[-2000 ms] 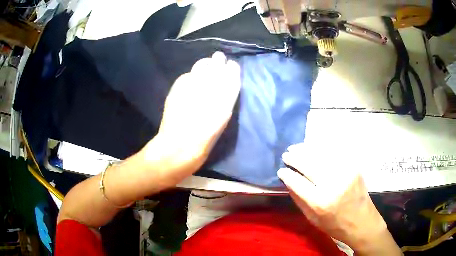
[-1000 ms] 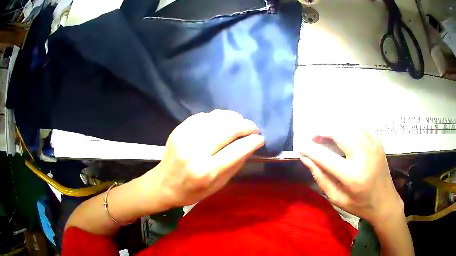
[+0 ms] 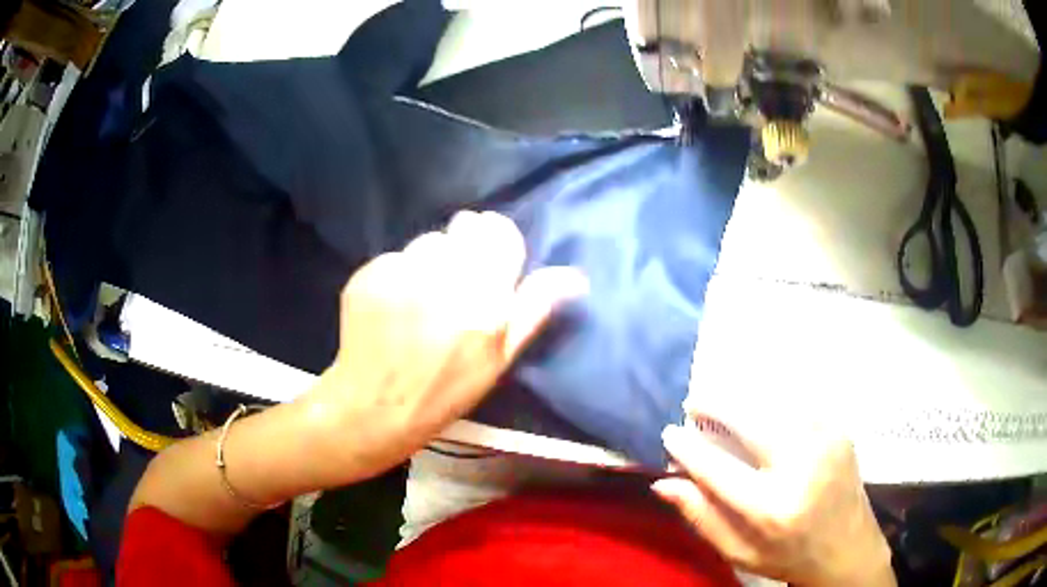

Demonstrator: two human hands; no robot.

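Note:
A navy garment panel (image 3: pixel 643 264) lies on the table with its far edge at the presser foot and needle area (image 3: pixel 689 120); its right part looks shiny blue. A thin white line runs along its far edge. My left hand (image 3: pixel 431 310) lies on the panel's middle, fingers curled, thumb pointing right; whether it grips cloth is hidden. My right hand (image 3: pixel 769 493) is at the panel's near right corner by the table's front edge, with thumb and fingertips closed on the corner.
The sewing machine head (image 3: pixel 850 46) stands at the back right, with a ribbed cream knob (image 3: pixel 785 140) below it. Black shears (image 3: pixel 944 247) lie on the right of the table. Dark cloth is piled at left above a yellow tube (image 3: pixel 103 401). Ruler marks (image 3: pixel 953 424) show at front right.
The view dipped towards the table front, then came back up to the machine. My left hand has moved away from the table's front edge onto the panel's middle. My right hand has closed on the corner.

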